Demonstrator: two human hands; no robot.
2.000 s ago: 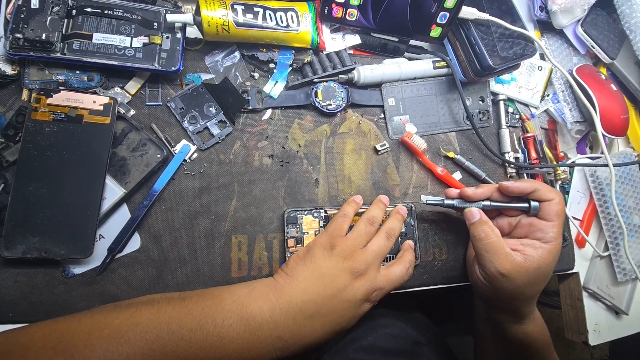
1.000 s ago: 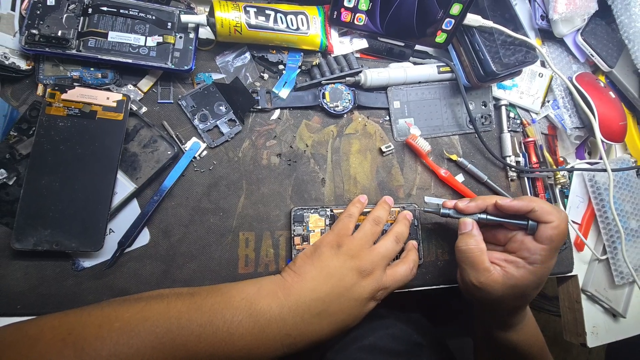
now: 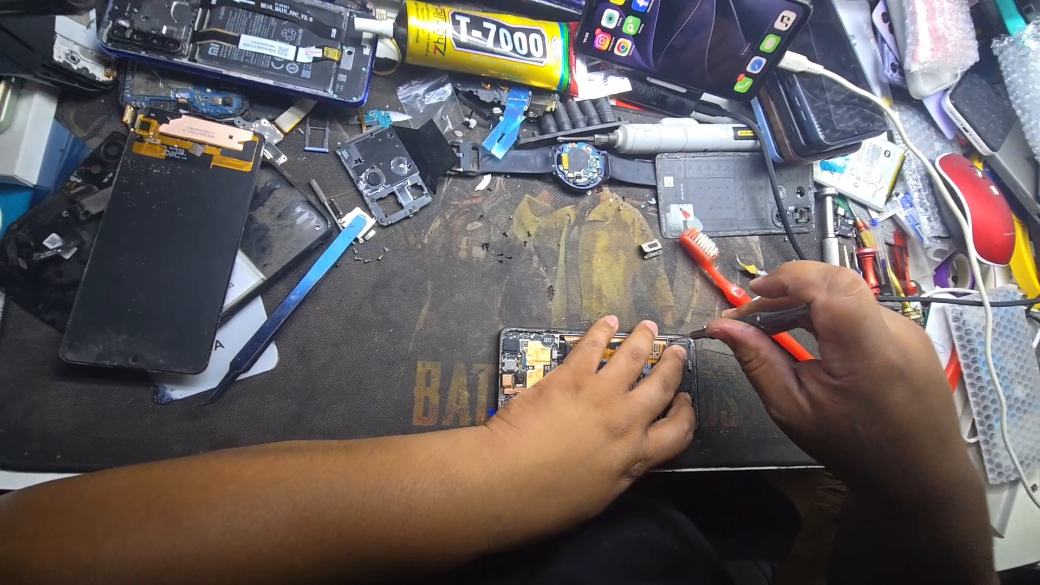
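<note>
An opened smartphone [image 3: 532, 357] lies on the dark printed mat, its circuit board and gold-coloured parts showing. My left hand [image 3: 609, 398] rests spread over it, fingertips along its far edge and right end; most of the phone is hidden beneath. My right hand [image 3: 837, 357] grips a slim dark-handled tool [image 3: 772, 319], whose thin tip meets the phone's upper right corner. The exact kind of tip is too small to tell. Just behind that hand lies a red toothbrush [image 3: 719, 276]. Small screws [image 3: 500, 248] are scattered on the mat beyond the phone.
At left lie a detached display panel [image 3: 162, 268] and blue tweezers [image 3: 292, 305]. Along the back are an open phone [image 3: 244, 49], a T-7000 glue tube [image 3: 487, 45], an opened watch [image 3: 581, 165] and a back cover [image 3: 723, 195]. Tools, a red mouse [image 3: 979, 207] and cables crowd the right.
My right hand has turned, and its tool now points left with its tip at the phone's corner; before, it was held beside the phone. My left hand stays on the phone.
</note>
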